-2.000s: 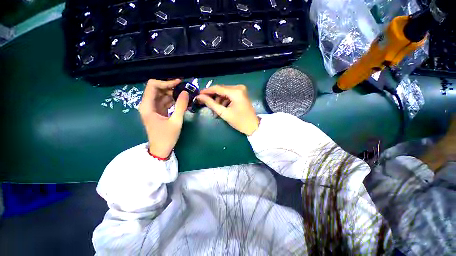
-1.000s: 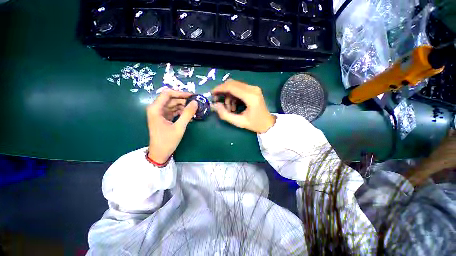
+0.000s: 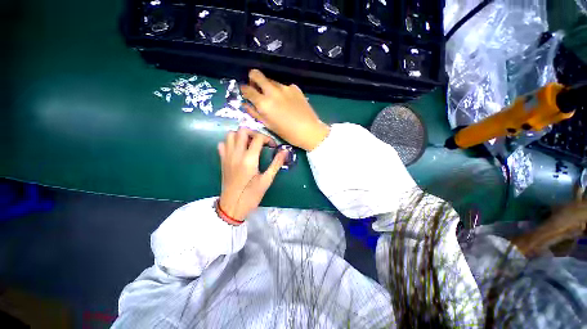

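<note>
My left hand [image 3: 247, 168] holds a small round black unit [image 3: 286, 156] with a shiny centre between thumb and fingers, low over the green mat. My right hand [image 3: 278, 109] reaches across to the loose pile of small clear/white parts [image 3: 233, 113] beyond my left hand. Its fingertips are at the pile's far right side, and whether they grip a part cannot be seen. More of the slim pale parts [image 3: 193, 94] lie loose to the left.
A black blister tray [image 3: 289, 60] with pocketed round units stands behind the hands. A grey speckled disc [image 3: 399, 134] lies right. An orange electric screwdriver [image 3: 508, 123] points left beside crumpled clear bags [image 3: 479, 71]. Another person's arm [image 3: 553, 226] shows at the right edge.
My right hand has left the round unit and moved left and away from me to the pale parts. My left hand still holds the unit. The whole view has shifted.
</note>
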